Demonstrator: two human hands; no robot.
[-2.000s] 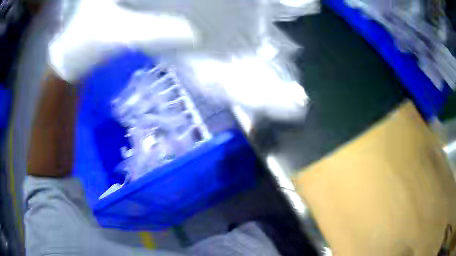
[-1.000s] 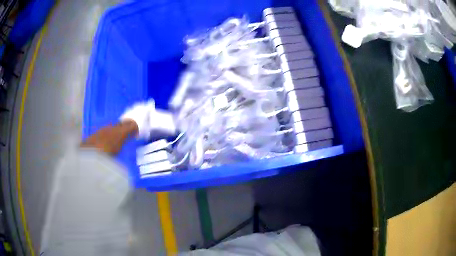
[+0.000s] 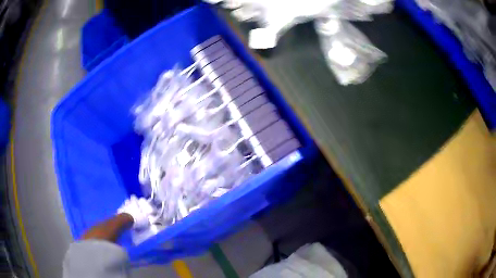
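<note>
A row of closed white power strips (image 3: 250, 108) stands along the right side of a blue plastic bin (image 3: 81, 157). Their white cords run left into a heap of crinkled clear plastic bags (image 3: 185, 141). My left hand (image 3: 136, 212), in a white glove with a bare wrist, is inside the bin's near left corner, at the white units there. It is small and blurred, so its grip cannot be told. My right hand is not in view.
The dark green bench (image 3: 375, 125) lies right of the bin, with bagged white items (image 3: 348, 54) at its far side. A brown cardboard sheet (image 3: 446, 212) is at lower right. Another blue bin (image 3: 451, 70) stands beyond. The floor has yellow and green lines.
My left hand has moved down and towards me into the bin's near left corner. The camera view has turned, so the bin appears further left and tilted, with more bench showing.
</note>
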